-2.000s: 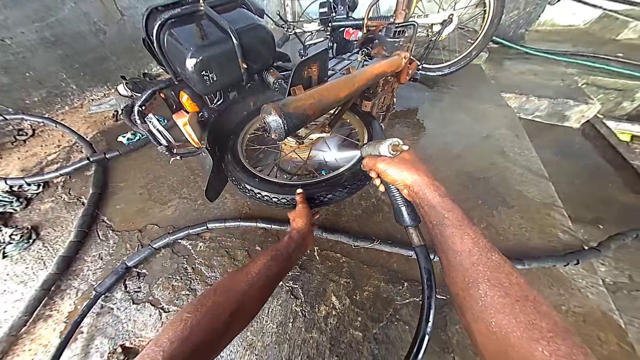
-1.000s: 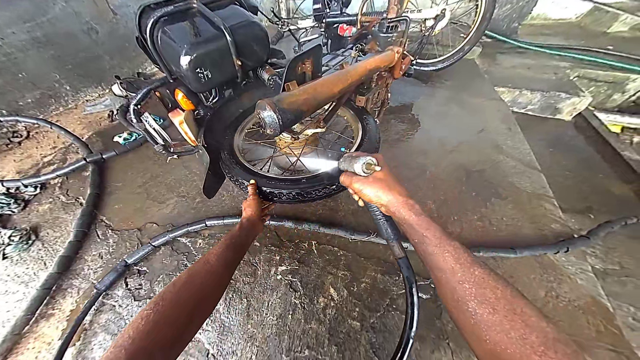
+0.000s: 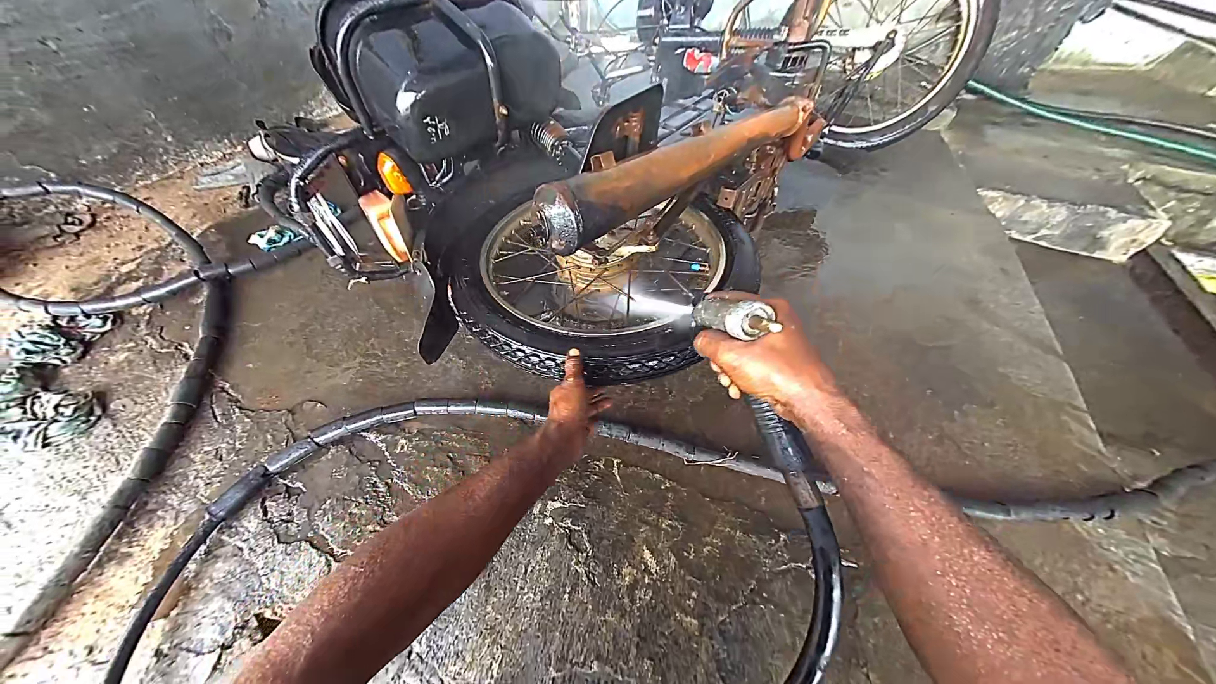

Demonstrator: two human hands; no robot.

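Note:
A motorcycle lies on its side, its wheel rim [image 3: 489, 275] and black tyre [image 3: 608, 366] facing me. My right hand [image 3: 774, 356] is closed around a spray gun [image 3: 731, 315]; a white jet of water leaves it leftward across the spokes. A black hose [image 3: 825, 570] hangs from the gun. My left hand [image 3: 575, 404] is at the tyre's near edge, thumb up against the tread and the other fingers spread. Above the wheel runs a rusty exhaust silencer [image 3: 684, 176]. An orange indicator [image 3: 392, 174] and a black fuel tank or box [image 3: 446, 85] are at the upper left.
A wrapped hose [image 3: 465, 408] crosses the wet concrete floor between me and the wheel, with more hose [image 3: 180, 408] looped at the left. Wet cloths [image 3: 47, 408] lie at the left edge. Another wheel [image 3: 974, 57] stands behind, and a green hose [image 3: 1092, 119] runs at the upper right.
My left hand moved left along the tyre, then back right. The spray gun in my right hand shifted left from its place two seconds ago; its jet still strikes the wheel.

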